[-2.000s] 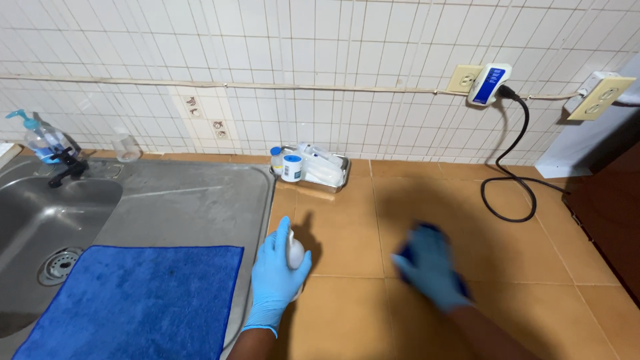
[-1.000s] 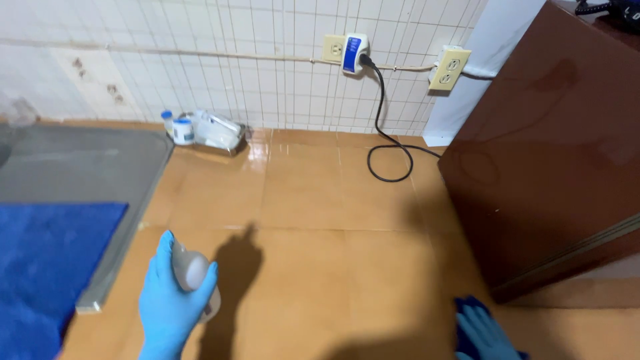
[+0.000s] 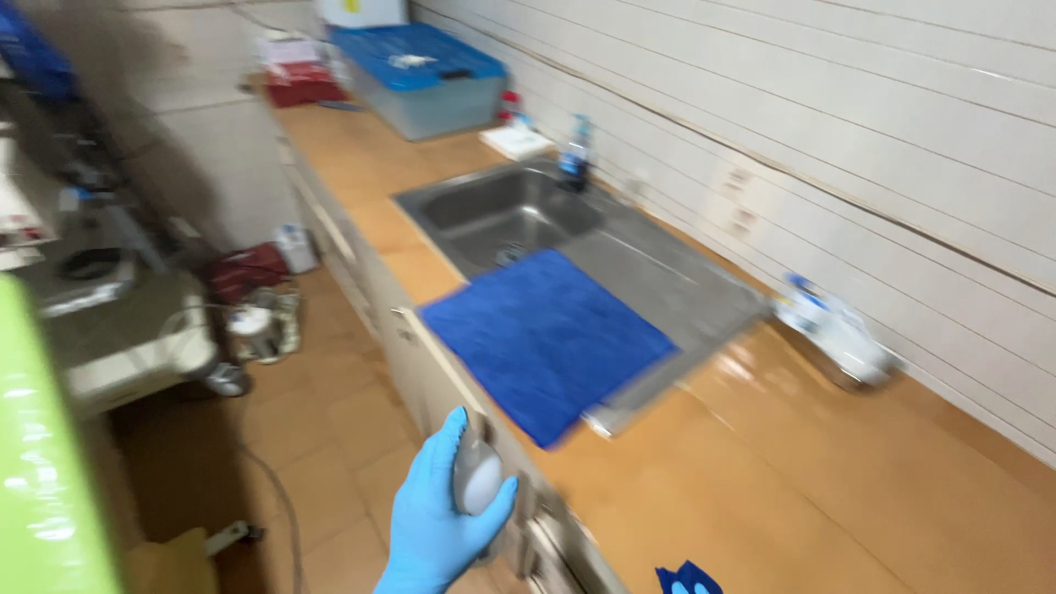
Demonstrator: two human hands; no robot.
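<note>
My left hand (image 3: 441,503), in a light blue glove, is wrapped around a pale, translucent bottle (image 3: 478,478) near the counter's front edge. At the bottom edge only the gloved fingertips of my right hand (image 3: 687,588) show, on a dark blue cloth (image 3: 690,571) over the tiled counter. A larger blue cloth (image 3: 549,338) lies spread across the front of the steel sink (image 3: 660,264), with one corner over the counter's edge. By the wall, right of the sink, sits a metal tray (image 3: 854,367) with white packages and a small blue-capped container (image 3: 799,299).
Behind the sink stand a pump bottle (image 3: 576,153) and a clear bin with a blue lid (image 3: 421,78). On the left are a wheeled cart (image 3: 140,346), a cable on the floor (image 3: 285,495) and a bright green surface (image 3: 49,445). Cabinet doors (image 3: 421,355) line the counter front.
The view has swung far left, bringing the whole sink and the floor into sight. My left hand keeps hold of the bottle; my right hand is now mostly out of frame.
</note>
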